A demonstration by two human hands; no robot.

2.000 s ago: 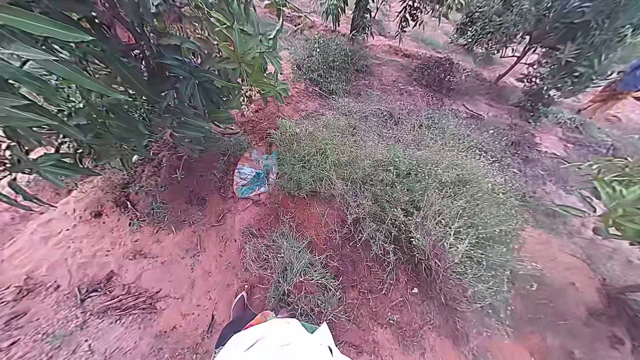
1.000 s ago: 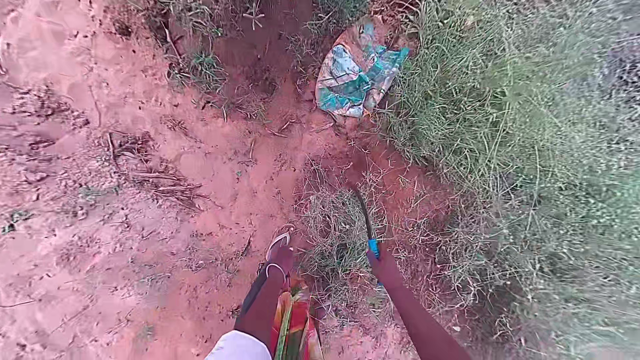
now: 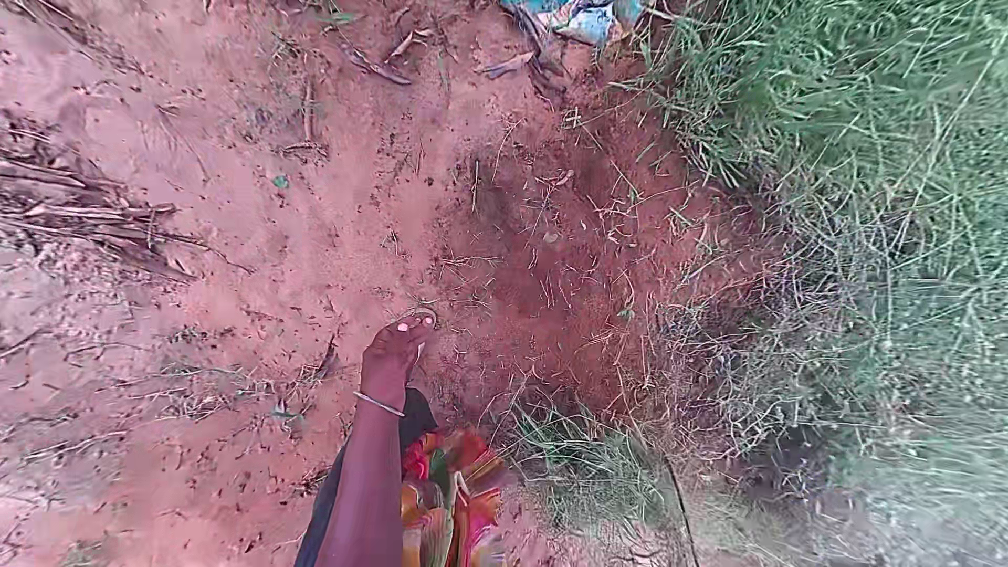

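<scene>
My left hand (image 3: 391, 358), with a pale bangle at the wrist, hangs low over my sandalled foot, just left of the bright patterned cloth (image 3: 453, 496). Pale nails show at its far end, where hand and toes are hard to tell apart; whether it holds anything is unclear. My right hand is out of view. A thin dark curved strip (image 3: 682, 508), which looks like a sickle blade, runs off the bottom edge beside a tuft of cut or flattened grass (image 3: 583, 457). Reddish soil (image 3: 543, 283) strewn with grass bits lies beyond my foot.
Dense green grass (image 3: 850, 118) fills the right side. At the top edge lies a crumpled blue and white plastic sack (image 3: 591, 24) with dry leaves near it. Dry stalks (image 3: 87, 213) are heaped on the soil at the left.
My right hand, earlier holding a sickle with a blue handle over the grass tuft, has gone out of view. The view has tilted down and moved closer to the ground.
</scene>
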